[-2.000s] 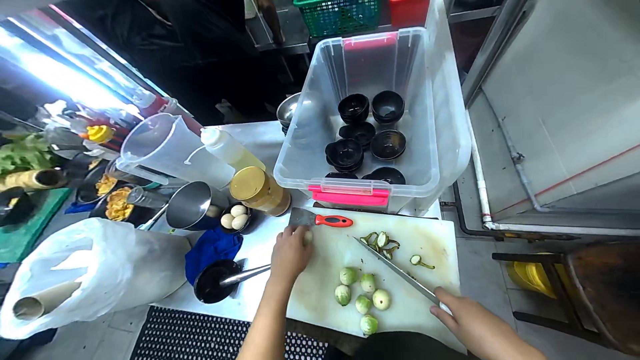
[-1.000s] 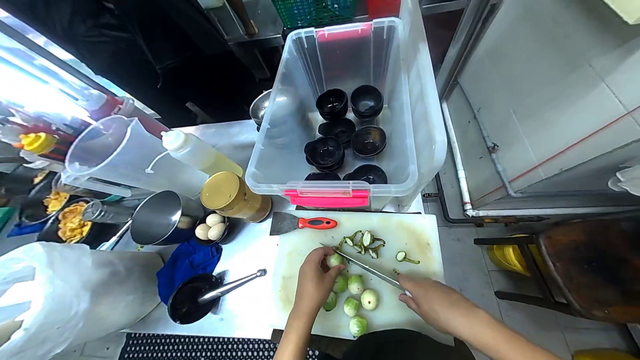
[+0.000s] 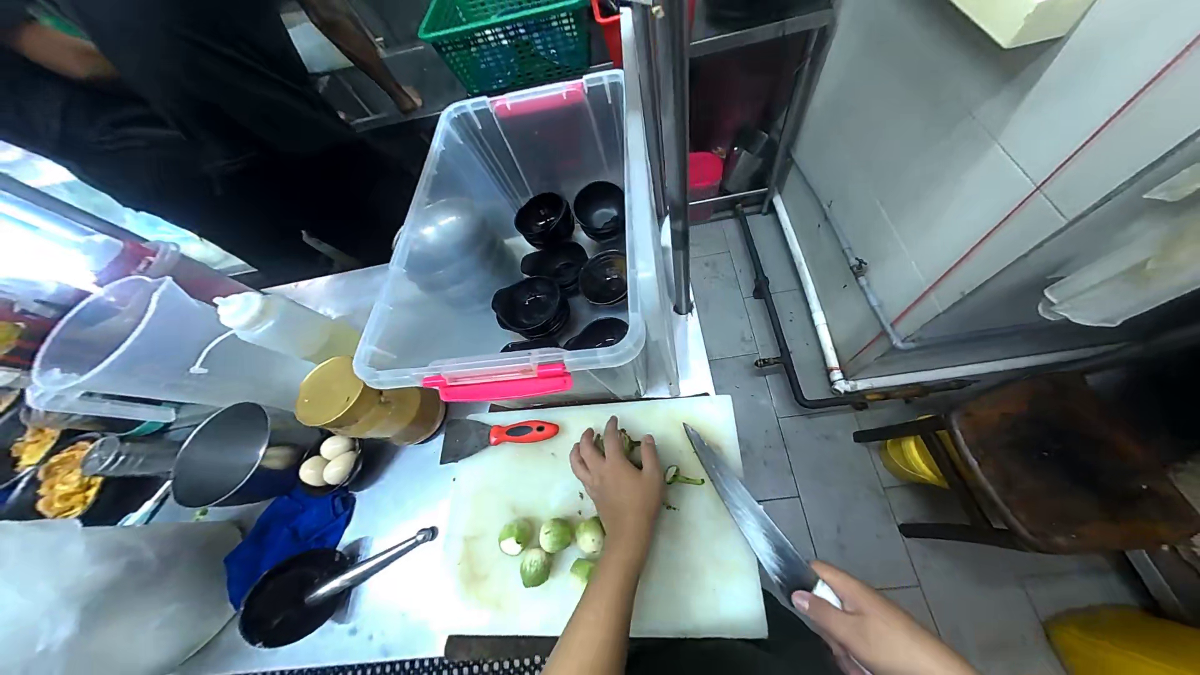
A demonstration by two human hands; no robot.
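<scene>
My right hand (image 3: pixel 844 614) grips the white handle of a large kitchen knife (image 3: pixel 755 525), whose blade lies along the right side of the white cutting board (image 3: pixel 487 600), its tip toward the far edge. My left hand (image 3: pixel 619 473) reaches over the board with spread fingers, over dark green trimmings that it partly hides. One cut stem piece (image 3: pixel 682 477) lies right of those fingers. Several small round green eggplants (image 3: pixel 555 534) sit on the board left of my left wrist. A scraper with a red handle (image 3: pixel 523 432) rests at the board's far left corner.
Beyond the board stands a clear plastic bin (image 3: pixel 502 367) with black bowls (image 3: pixel 532 305). To the left are a brown-filled jar (image 3: pixel 375 403), eggs in a bowl (image 3: pixel 330 459), a blue cloth (image 3: pixel 289 534) and a black bowl with a ladle (image 3: pixel 295 600). A person in dark clothes stands beyond.
My right hand has drawn the knife away from the eggplants to the board's right side. My left hand has let go of an eggplant and moved over the trimmings.
</scene>
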